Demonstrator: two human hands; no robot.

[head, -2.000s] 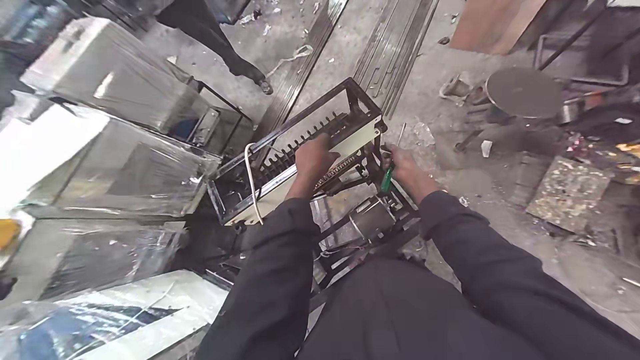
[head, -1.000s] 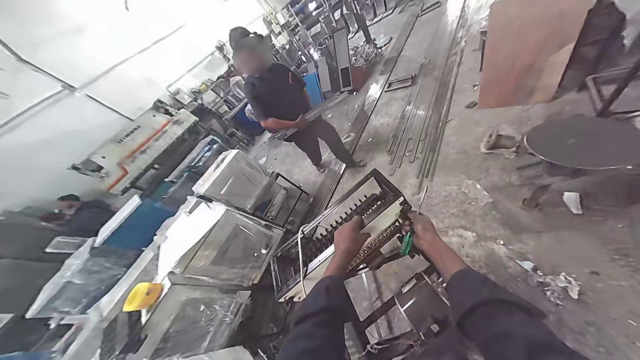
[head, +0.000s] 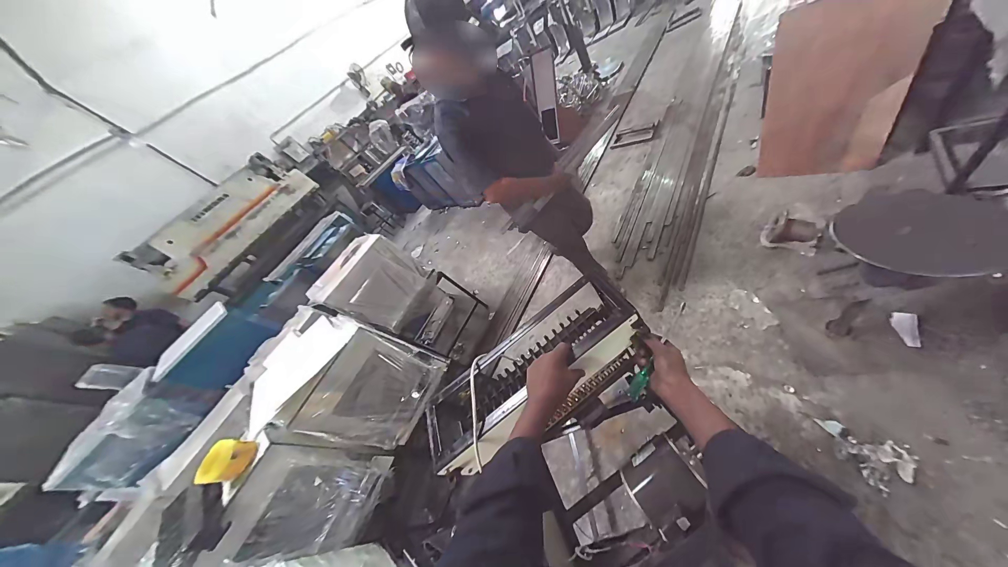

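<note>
A metal-framed machine [head: 465,453] with a row of dark upright fingers stands before me, tilted in view. My left hand [head: 549,383] lies on its pale front rail, above a row of brass-coloured parts [head: 596,387]; whether the fingers grip the rail cannot be told. At the frame's right end, my right hand [head: 665,366] is closed around something small, with a green object [head: 640,383] showing below the fingers. A white cable [head: 475,409] loops over the frame's left part. Below the rail sits a dark motor-like cylinder [head: 665,484].
A person [head: 504,134] stands just beyond the machine, holding a flat object. Plastic-wrapped cabinets [head: 370,386] crowd the left, with a yellow object [head: 226,461] on them. Metal bars [head: 669,189] lie on the floor ahead. A round dark tabletop [head: 921,232] and scraps are at right.
The view has swung up and left. The other person, seen farther off one second ago, is now much closer to the machine. My hands remain at the rail and the frame's right end.
</note>
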